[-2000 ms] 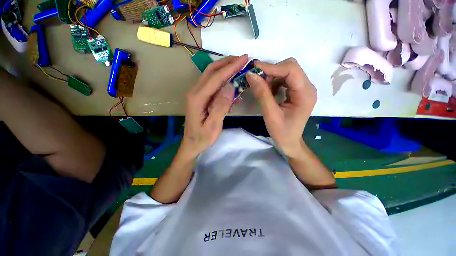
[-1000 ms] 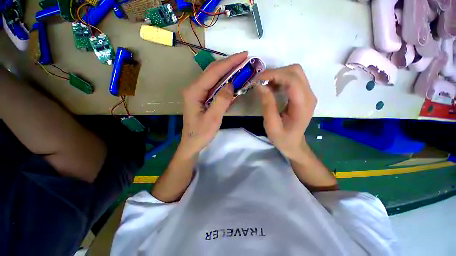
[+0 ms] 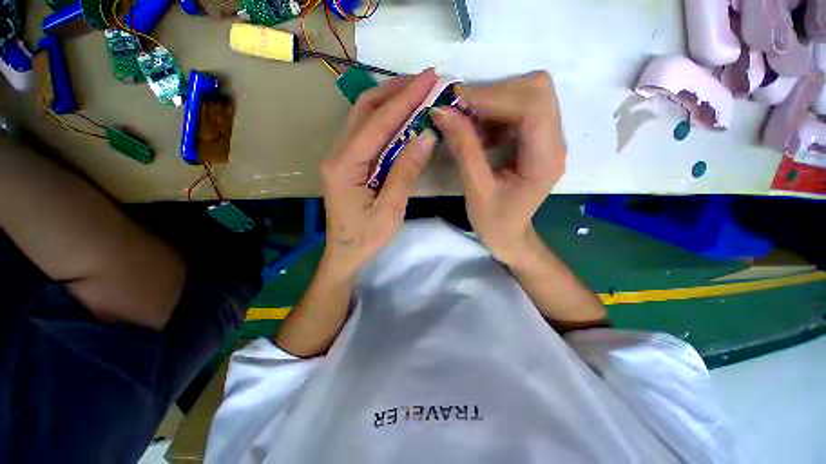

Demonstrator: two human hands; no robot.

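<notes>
My left hand [image 3: 367, 172] holds a pale pink housing half [image 3: 443, 89] tilted above the bench's front edge. A blue battery [image 3: 388, 164] lies in the shell, partly hidden by my thumb. A green circuit board [image 3: 423, 121] sits over the battery. My right hand [image 3: 507, 154] is at the shell's upper end, with thumb and fingertips on the board there. How far the board is seated in the shell cannot be told.
A yellow-handled screwdriver [image 3: 263, 43] lies beyond my left hand. Wired batteries [image 3: 201, 118] and boards [image 3: 163, 76] lie at left. Pink shells [image 3: 686, 89] are heaped at right, near dark green discs [image 3: 681, 130]. Another person's arm [image 3: 86, 227] is at left.
The board, held off the shell at the right fingertips one second ago, now lies over the battery. My right thumb has moved left onto it. The view has shifted slightly.
</notes>
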